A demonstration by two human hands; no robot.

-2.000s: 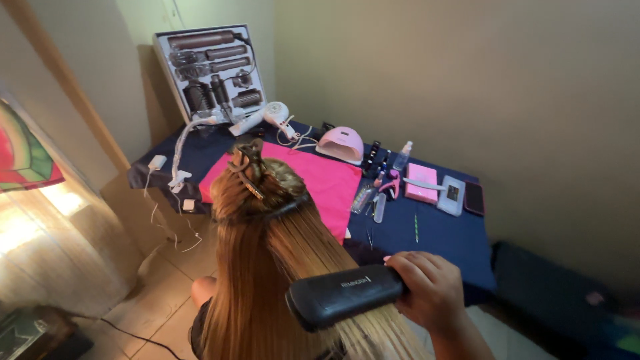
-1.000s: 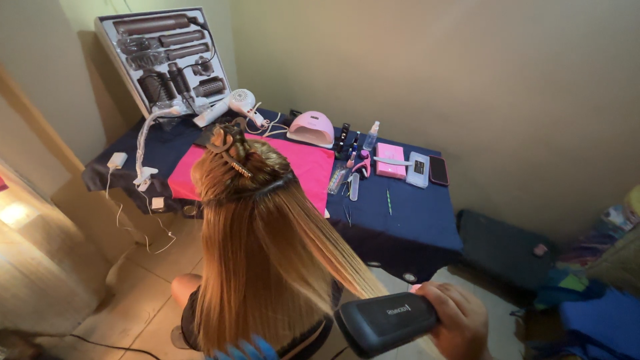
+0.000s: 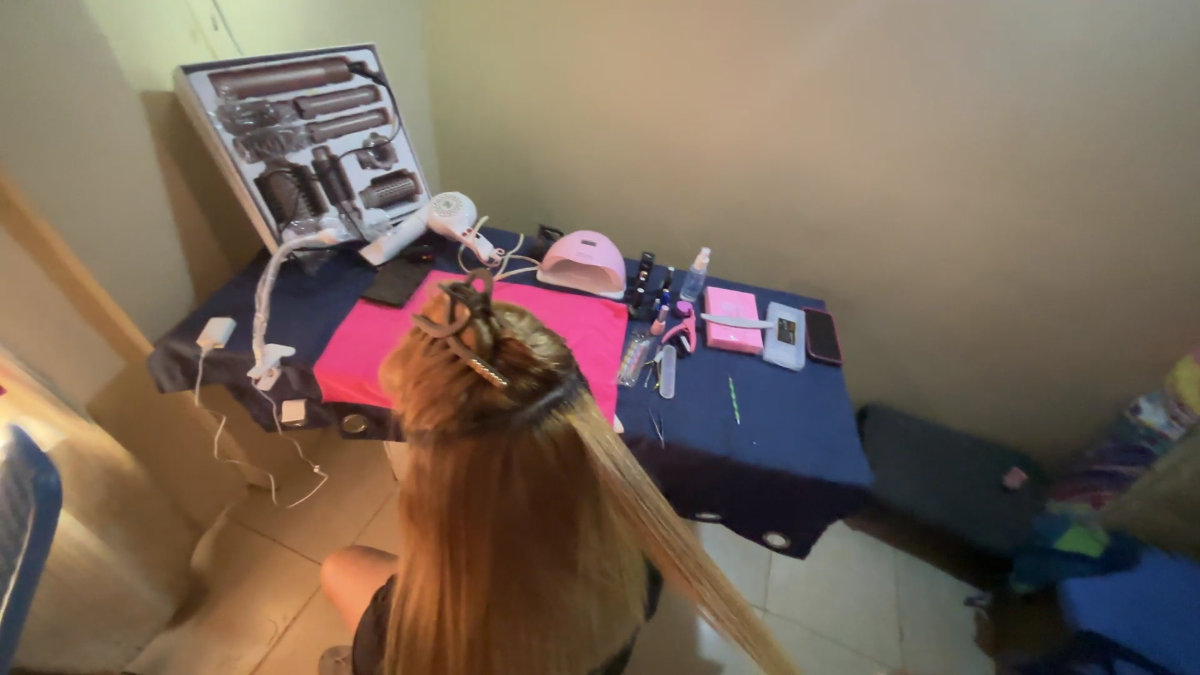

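Neither of my hands shows in the head view, and the black hair straightener is out of sight too. A seated person with long, straight light-brown hair (image 3: 506, 544) is right below me, back turned. The top hair is gathered and held by a brown claw clip (image 3: 464, 328). One section of hair (image 3: 675, 534) stretches taut down to the right and leaves the frame at the bottom; what holds its end is hidden. At the left edge stands part of a blue object (image 3: 26, 534), which may be a comb.
Beyond the person, a table with a dark blue cloth (image 3: 778, 431) bears a pink towel (image 3: 356, 366), a white hair dryer (image 3: 450, 214), a pink nail lamp (image 3: 583, 262), nail tools and a phone (image 3: 823, 336). A boxed styling set (image 3: 319, 141) leans at the wall; a dark case (image 3: 947, 469) lies right.
My right hand and the black straightener, visible at the lower right in both earlier frames, have left the view. The blue object has come in at the left edge.
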